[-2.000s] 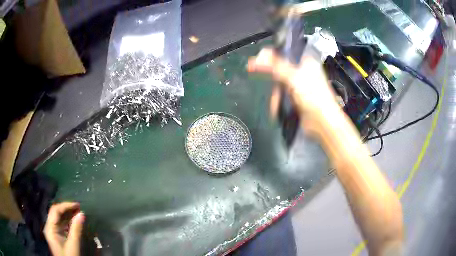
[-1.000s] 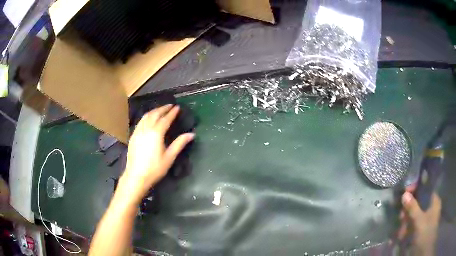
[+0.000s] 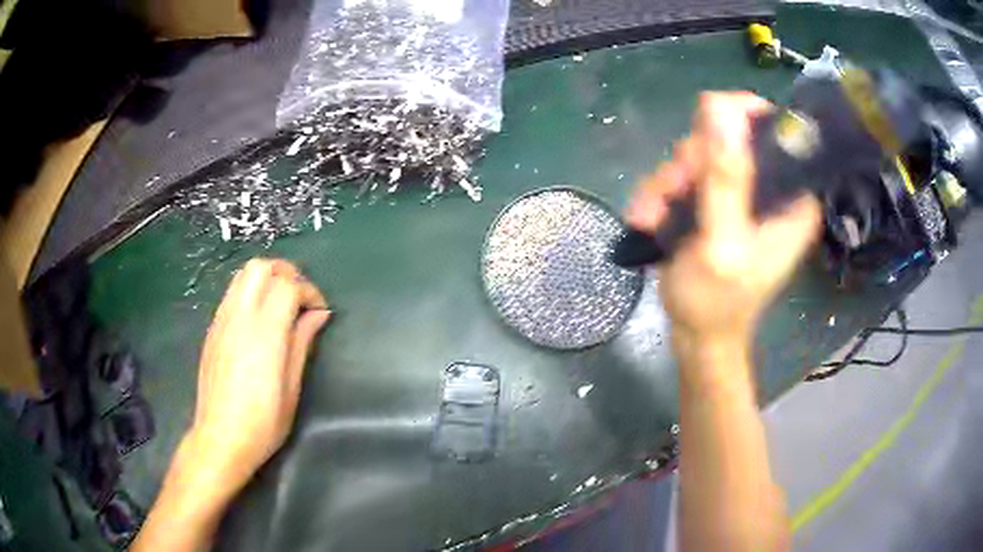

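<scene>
My right hand (image 3: 728,232) grips the black electric screwdriver (image 3: 792,162), its dark nose over the right rim of the round screw dish (image 3: 555,270), which is full of shiny screws. A dark rounded rectangular housing (image 3: 469,415) lies slotted side up on the mat in front of the dish, with a shiny part near its top end. My left hand (image 3: 253,356) is palm down over the mat, fingers curled with thumb and fingertips close together; whether it pinches something is hidden. Loose metal strips (image 3: 253,205) lie just beyond it.
A clear plastic bag (image 3: 404,54) spills metal strips at the back. Black housings (image 3: 119,431) are piled at the left edge. A cardboard box (image 3: 49,205) stands upper left. A black machine (image 3: 916,210) and a yellow-capped item (image 3: 763,43) are at the right.
The view has turned right. My left hand has left the housing pile for the mat near the strips. A housing now lies on the mat. My right hand has brought the screwdriver to the dish's rim.
</scene>
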